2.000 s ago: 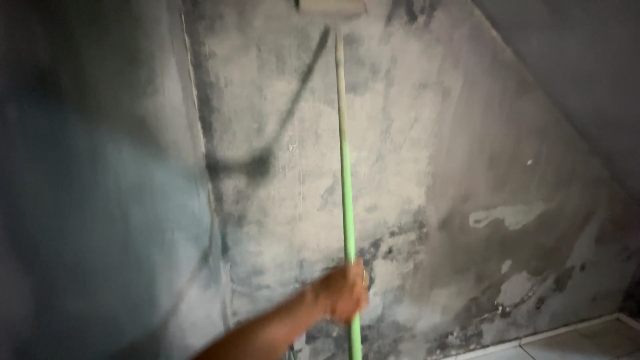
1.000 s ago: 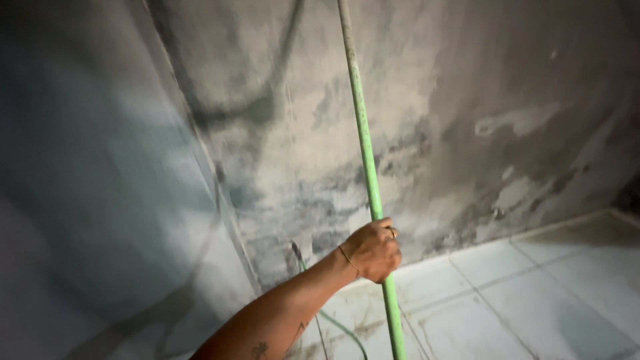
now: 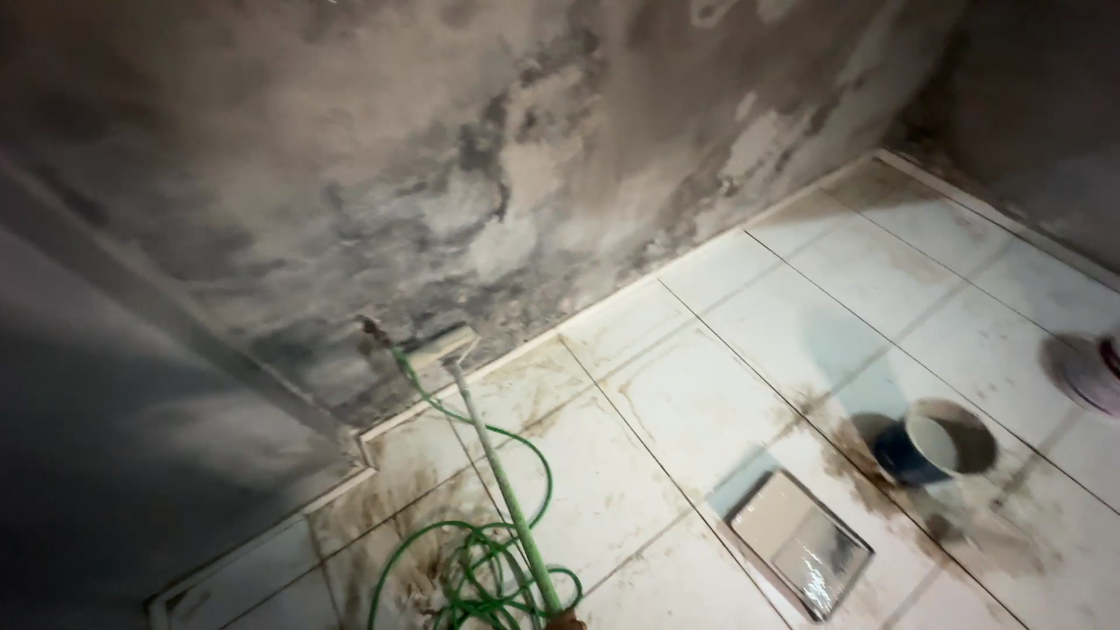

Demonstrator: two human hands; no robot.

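A paint roller point(image 3: 442, 347) rests against the foot of the stained wall, just above the skirting. Its long green extension pole point(image 3: 507, 490) runs down to the bottom edge of the view. There a small part of my left hand point(image 3: 565, 621) shows, closed around the pole; the rest of that hand and the arm are cut off. My right hand is out of view. A thin green hose or cable point(image 3: 547, 464) curves behind the pole and lies in tangled loops on the floor. Its dark upper end point(image 3: 372, 329) is by the wall, left of the roller.
On the white tiled floor point(image 3: 612, 490) to the right stand a paint tray point(image 3: 801, 542) and a round bucket point(image 3: 949, 442). Another round container point(image 3: 1089, 372) is at the right edge. A stained wall point(image 3: 420, 175) meets a wall corner at left; skirting point(image 3: 612, 306) runs along its base.
The roller has come down from high on the wall to its foot. My left hand has shifted to the bottom edge. The view has tilted down and right, showing the tray and bucket.
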